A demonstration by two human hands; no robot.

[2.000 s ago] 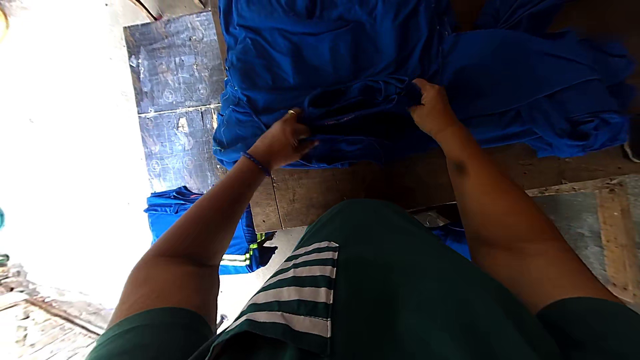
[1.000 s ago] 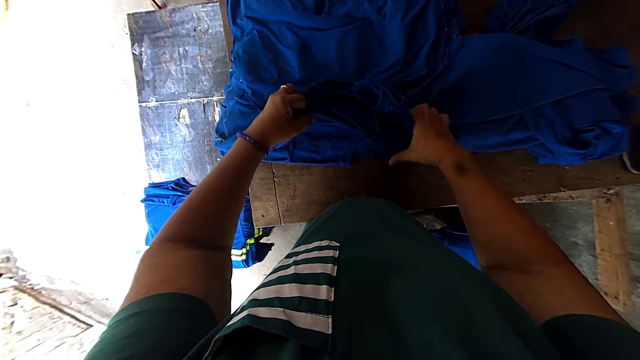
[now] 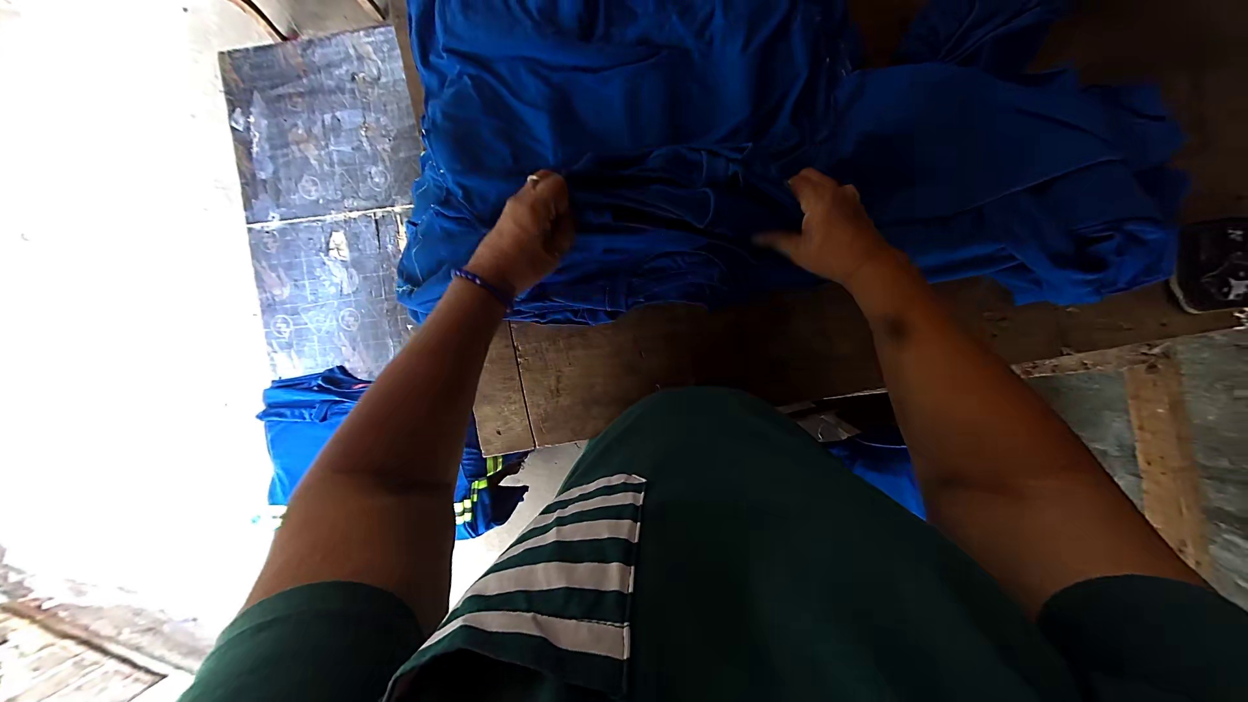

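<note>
A heap of blue cloth garments (image 3: 634,107) lies on a wooden table (image 3: 624,361). My left hand (image 3: 531,229), with a beaded bracelet at the wrist and a ring, is curled at the left part of the heap; whether its fingers pinch the fabric cannot be told. To the right, my right hand (image 3: 829,224) has its thumb and fingers apart at the cloth and holds nothing visible. Between the hands the fabric lies in dark, loose folds. More blue cloth (image 3: 1004,175) spreads to the right of my right hand.
A marked, dark panel (image 3: 327,195) adjoins the table at the left. Below it are blue garments (image 3: 307,429), one with yellow reflective bands. The table's front edge runs close to my body. A dark object (image 3: 1214,263) sits at the right edge, above a wooden beam (image 3: 1165,458).
My right hand held a fold of the cloth two seconds ago and has let it go. The opened fold between my hands now lies flatter.
</note>
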